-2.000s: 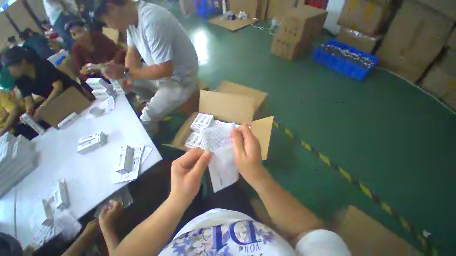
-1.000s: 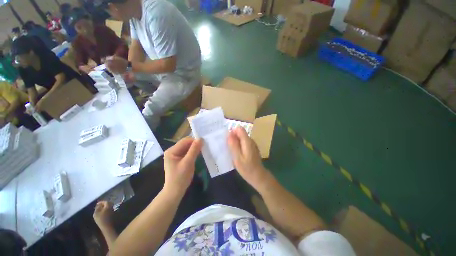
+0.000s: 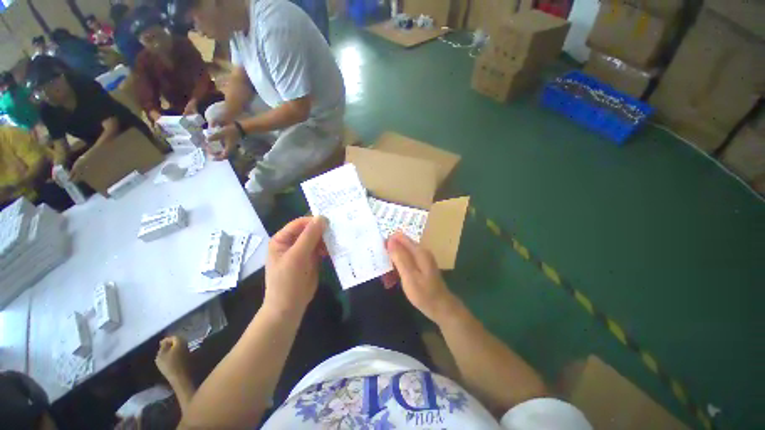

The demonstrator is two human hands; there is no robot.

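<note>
A white printed leaflet [image 3: 348, 227] is held out flat above my lap, tilted, with its print towards me. My left hand [image 3: 294, 256] pinches its left edge between thumb and fingers. My right hand [image 3: 413, 267] holds its lower right edge. Behind the leaflet an open brown shipping carton [image 3: 390, 175] stands on the floor with its flaps out. Rows of small white boxes [image 3: 401, 219] show inside it; the leaflet and my hands hide part of it.
The white table [image 3: 159, 273] at the left bears small boxes [image 3: 163, 222], leaflets [image 3: 243, 249] and a white pile [image 3: 29, 248]. A person in a light shirt [image 3: 289, 76] sits beyond. A blue crate [image 3: 595, 105] and brown cartons stand at the right; floor tape [image 3: 549, 273] crosses the green floor.
The leaflet has gone from partly folded and angled to flat, facing me, and moved slightly left and up. My left hand has shifted left. The seated person's hands have moved.
</note>
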